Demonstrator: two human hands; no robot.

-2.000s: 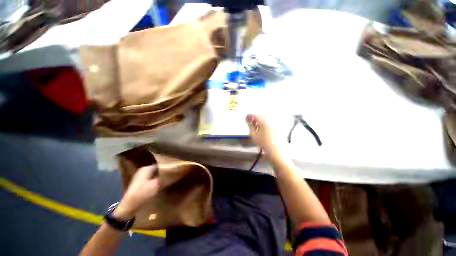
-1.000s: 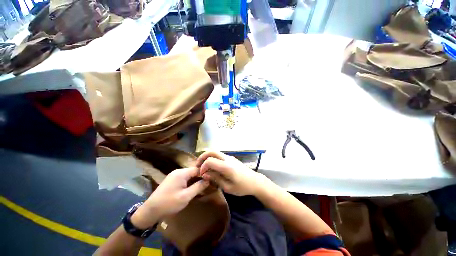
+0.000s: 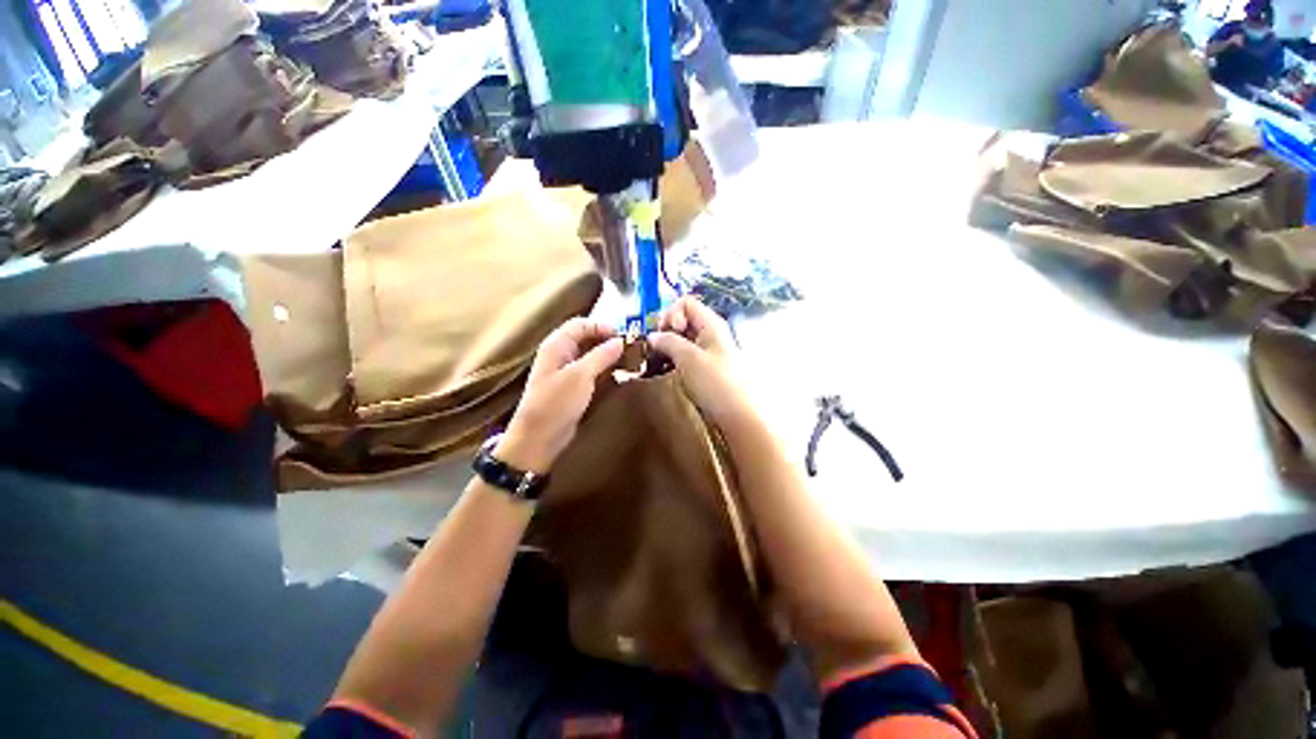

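Observation:
A brown bag body [image 3: 628, 520] hangs from both hands over the table's front edge, its rim up at the blue, green and white press [image 3: 585, 65]. My left hand [image 3: 566, 383] pinches the rim at the left, below the press's metal ram. My right hand [image 3: 703, 361] pinches it at the right. The fingertips nearly meet at the press's lower part. Any small fitting between the fingers is too small to tell. The hands and bag hide the pale work board and gold pieces.
A stack of brown bag bodies [image 3: 448, 303] lies close left. Black pliers [image 3: 852, 438] lie on the white table [image 3: 938, 361] to the right. Crumpled clear plastic [image 3: 739, 285] is behind my right hand. More brown bags [image 3: 1155, 202] lie far right. A person [image 3: 1250, 51] is at the back right.
Both hands have moved forward and up from near the lap to the press, bringing the bag's rim under the ram. Earlier, my right hand was apart from the bag, over the board; it joined it since.

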